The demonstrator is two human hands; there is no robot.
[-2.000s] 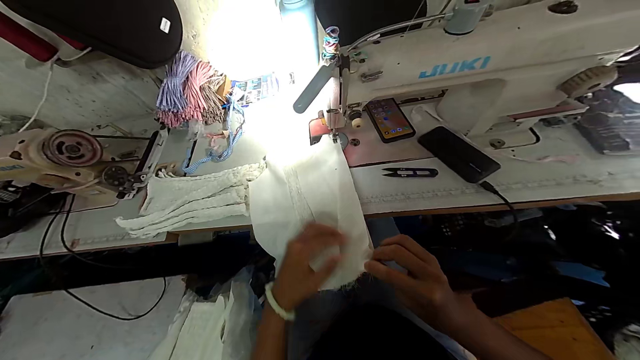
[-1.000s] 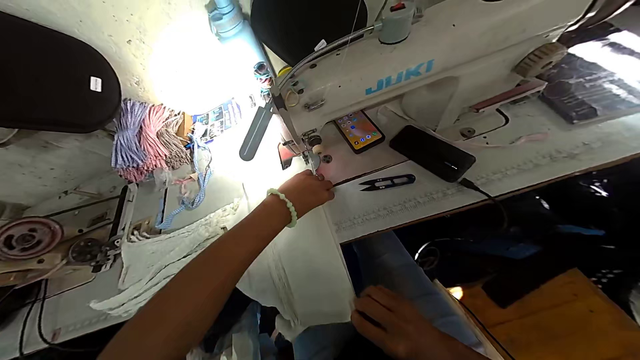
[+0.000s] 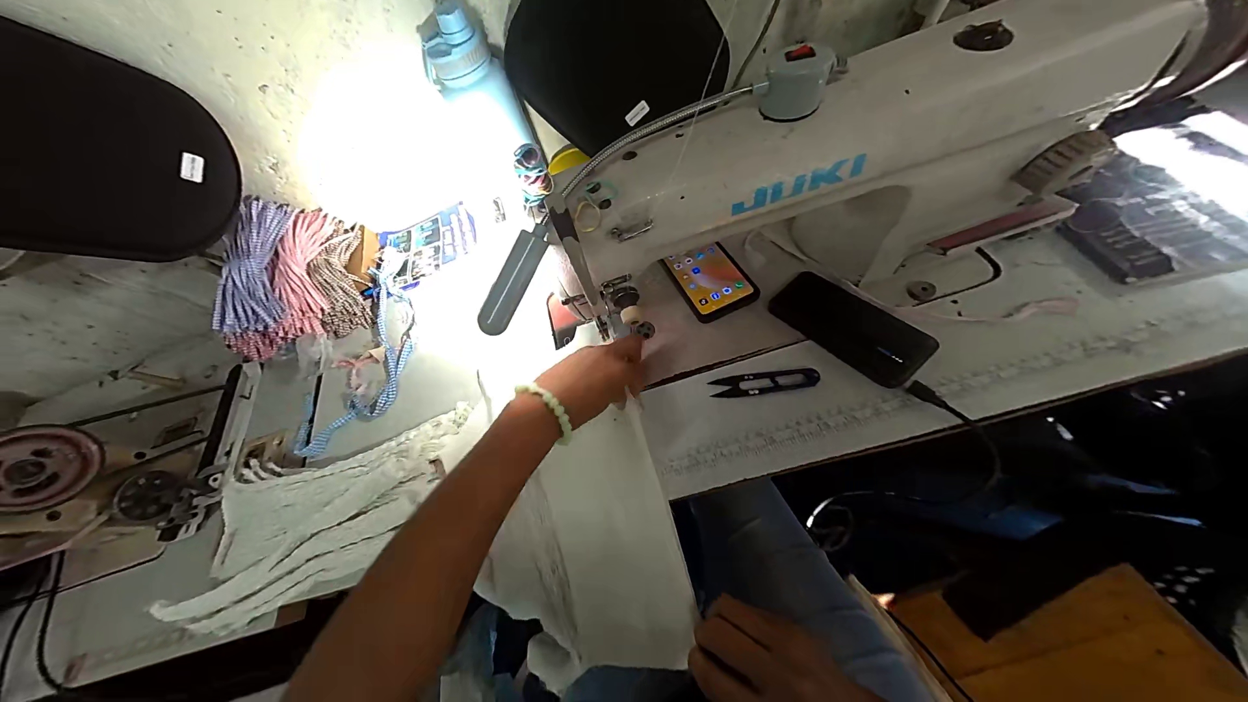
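My left hand (image 3: 597, 378), with a pale beaded bracelet at the wrist, is at the needle area of a white Juki sewing machine (image 3: 780, 185). Its fingers bend down over the top end of a white cloth (image 3: 609, 526), beside the presser foot (image 3: 609, 317); whether they pinch it is hidden. From the machine bed the cloth runs down over the table edge to my lap. My right hand (image 3: 770, 653) lies at the cloth's lower right edge, fingers curled, their tips partly hidden. Black thread snips (image 3: 765, 382) lie on the table to the right of my left hand.
A lit phone (image 3: 710, 281) and a black device (image 3: 853, 329) with a cable lie under the machine arm. Folded white cloths (image 3: 322, 526) are at the left, near bundled cords (image 3: 292, 278). A blue bottle (image 3: 478, 88) stands behind. Another machine (image 3: 58, 468) is at far left.
My left hand has moved from the lower part of the cloth up to the presser foot between the first frame and the second, and remains there. My right hand stays low by the cloth's edge.
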